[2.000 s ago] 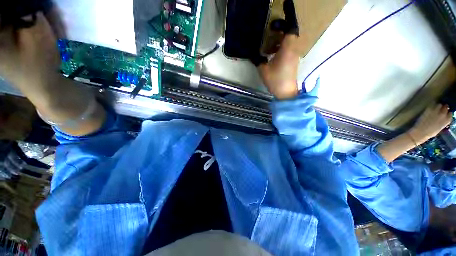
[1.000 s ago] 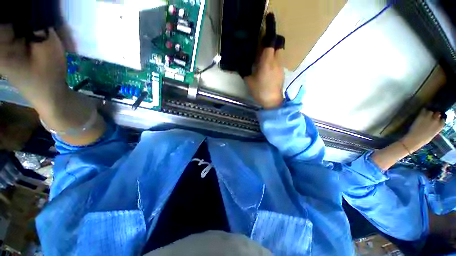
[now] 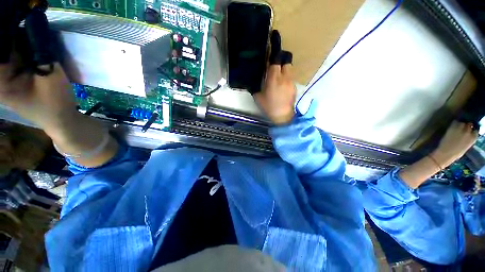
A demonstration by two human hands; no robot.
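A green circuit board (image 3: 186, 109) carries a silver finned heatsink (image 3: 114, 62). My left hand (image 3: 48, 101), blurred and cut off by the left edge, is over the board's left end. Its fingers wear black finger cots; whether it holds anything is unclear. My right hand (image 3: 277, 93) is at the lower right edge of a mobile phone (image 3: 248, 45), with black-covered fingers pointing away along its side. The thumb is not clearly seen, so a grip on the phone cannot be confirmed. A thin lead with a white plug (image 3: 222, 82) hangs off the board's right edge.
Brown cardboard (image 3: 314, 32) lies right of the phone. A blue cord (image 3: 353, 48) runs from my right wrist to the upper right. A conveyor chain (image 3: 228, 130) and metal rail (image 3: 234, 117) cross before my waist. Another person's hand (image 3: 457, 141) reaches in at right.
The board and phone sit lower in the view, and more of the heatsink fins shows. My right hand and the phone have shifted left and lower. My left hand has moved lower in view.
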